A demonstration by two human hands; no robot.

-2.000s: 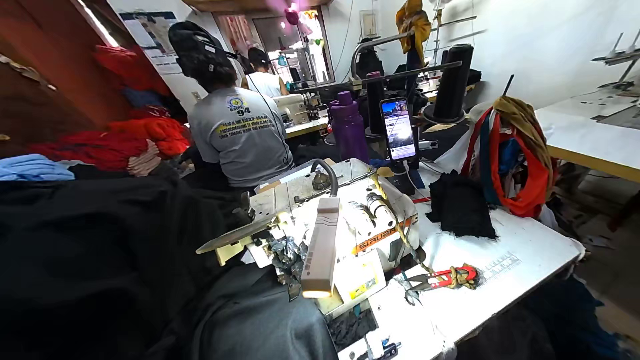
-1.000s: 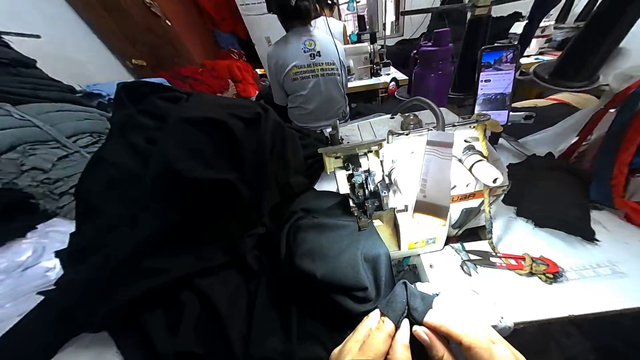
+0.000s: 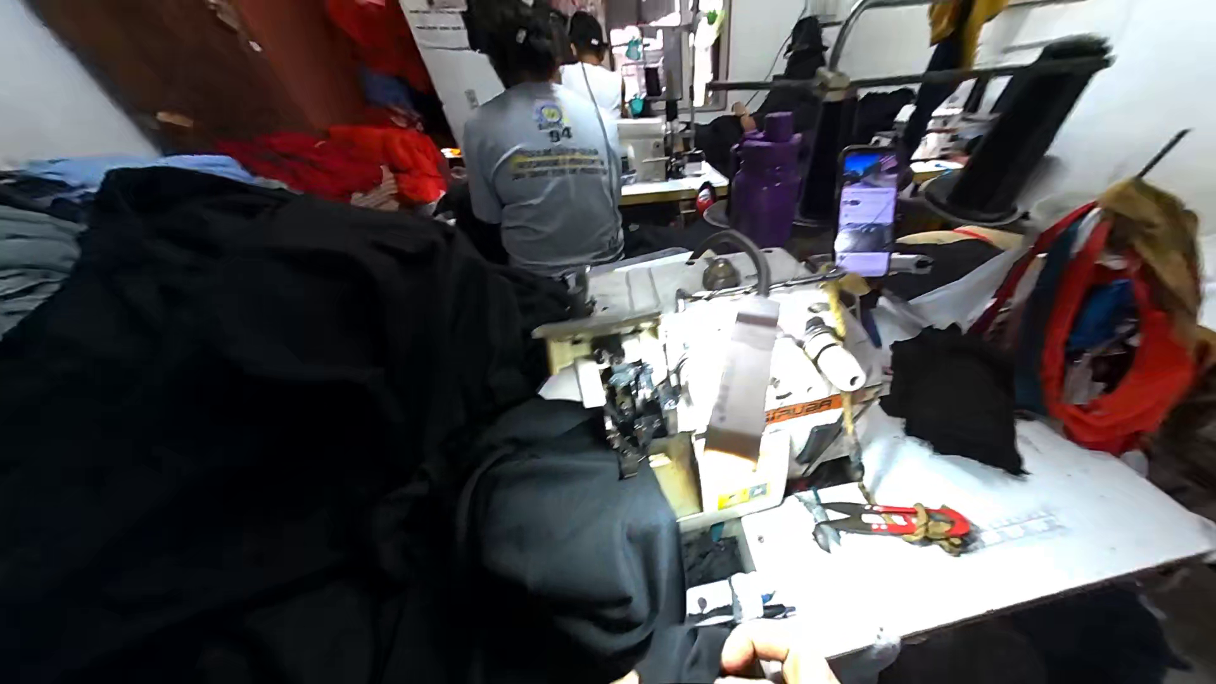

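At the bottom edge, my right hand [image 3: 774, 654] pinches the edge of a black fabric piece [image 3: 579, 532]. Only a sliver of my left hand [image 3: 625, 677] shows beside the same fabric, so its grip is hidden. The fabric drapes up to the needle and presser area of a white Siruba overlock sewing machine [image 3: 807, 380]. A lamp with a bent neck [image 3: 746, 380] lights the machine. Red-handled snips [image 3: 893, 521] lie on the white table to the right of my hands.
A large heap of black cloth [image 3: 237, 380] fills the left. Behind the machine stand a purple bottle [image 3: 765, 185] and a lit phone [image 3: 865, 211]. Black cloth [image 3: 955, 394] and a red-edged bag [image 3: 1121, 323] occupy the table's right side. A person in a grey shirt [image 3: 546, 176] sits ahead.
Both hands, absent two seconds ago, showed together at the fabric edge one second ago. Now they sit lower in view and are mostly cut off. The view has shifted.
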